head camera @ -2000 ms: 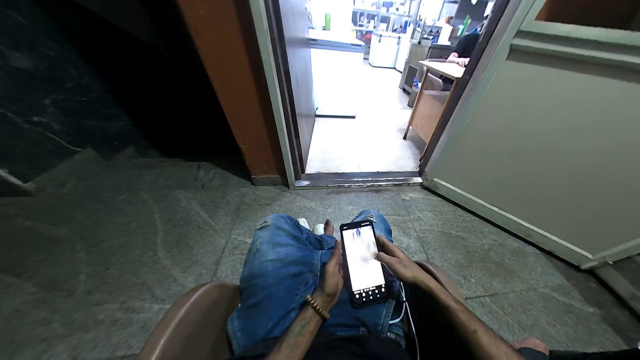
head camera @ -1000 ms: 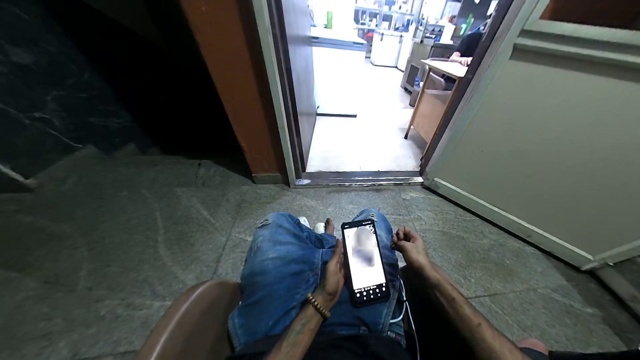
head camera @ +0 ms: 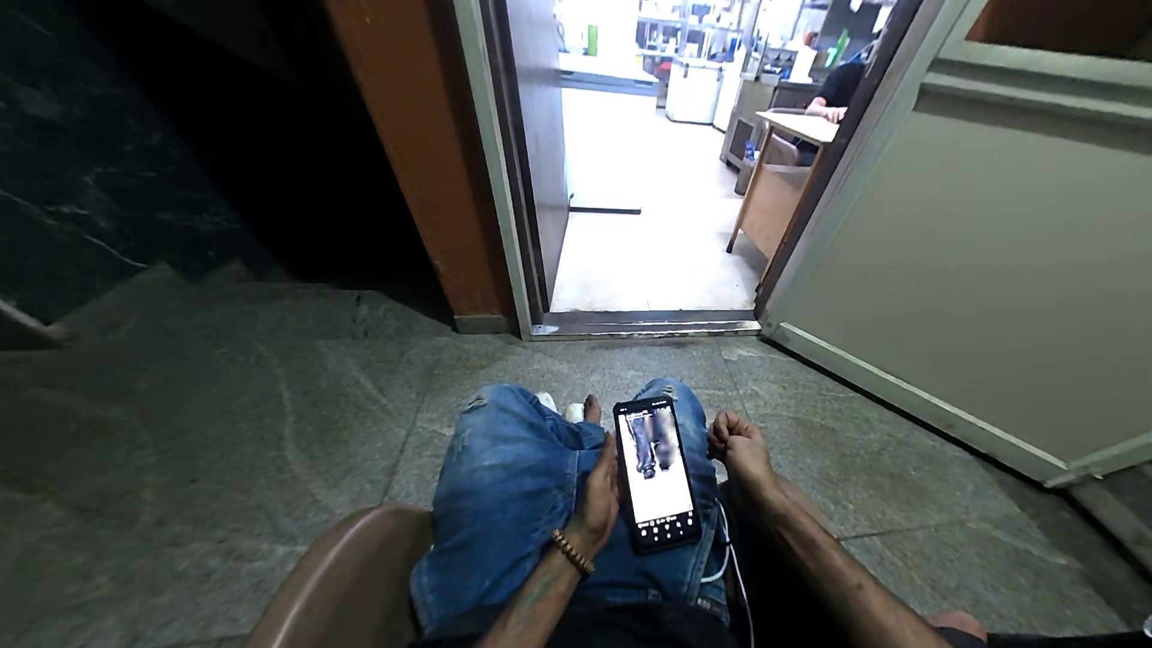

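A black smartphone (head camera: 657,477) with a lit screen rests upright over my lap, and my left hand (head camera: 601,504) holds it along its left edge. A beaded bracelet (head camera: 572,552) circles the left wrist. My right hand (head camera: 740,445) is to the right of the phone, apart from it, its fingers curled; whether anything is between them cannot be told. Blue jeans (head camera: 513,477) cover my legs. A white cable (head camera: 733,558) hangs beside the right thigh, its upper end near the phone's lower right.
Ahead, a doorway with a metal threshold (head camera: 648,322) leads to a bright room with a wooden desk (head camera: 774,193), a white chest (head camera: 693,90) and shelves. A person's arm (head camera: 826,110) rests on the desk. A brown chair (head camera: 351,576) is at my left, a pale panel (head camera: 999,234) at right.
My right hand was touching the phone screen two seconds ago; it has moved off to the right. The picture on the screen has changed. My left hand keeps its hold.
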